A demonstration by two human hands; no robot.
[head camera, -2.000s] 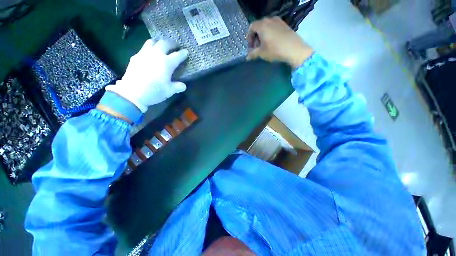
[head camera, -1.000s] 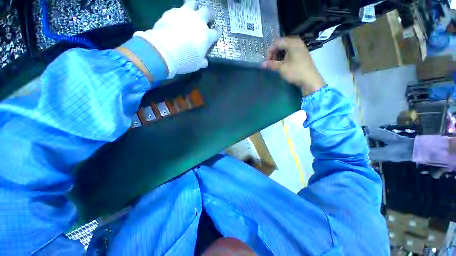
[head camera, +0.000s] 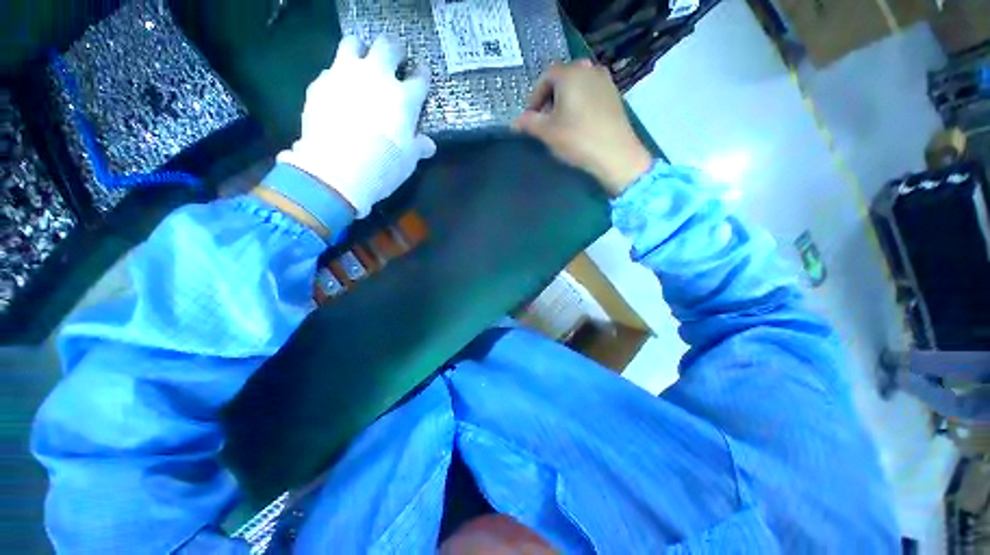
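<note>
The grey, dotted bagged component pack (head camera: 478, 95) with a white label lies at the top middle on the green mat. My left hand (head camera: 364, 125), in a white glove with a blue wrist strap, rests on its left part, fingers apart. My bare right hand (head camera: 581, 119) has thumb and fingertips pinched at the pack's near right edge; the fingertips are partly hidden. The orange-brown fixture (head camera: 410, 230) with silver pieces in its slots lies nearer me, partly covered by my left sleeve.
Two black bins stand at left, one with fine silver pieces (head camera: 152, 92), one with larger silver clips (head camera: 30, 217). A blue coiled cord (head camera: 100, 163) crosses the bins. An open carton (head camera: 608, 338) with pale packs is beside my lap. Black trays (head camera: 641, 30) stand at the top.
The camera view has swung and swung back. Both hands stay at the pack; my left hand sits a little nearer the pack's left edge. The fixture looks unmoved on the mat.
</note>
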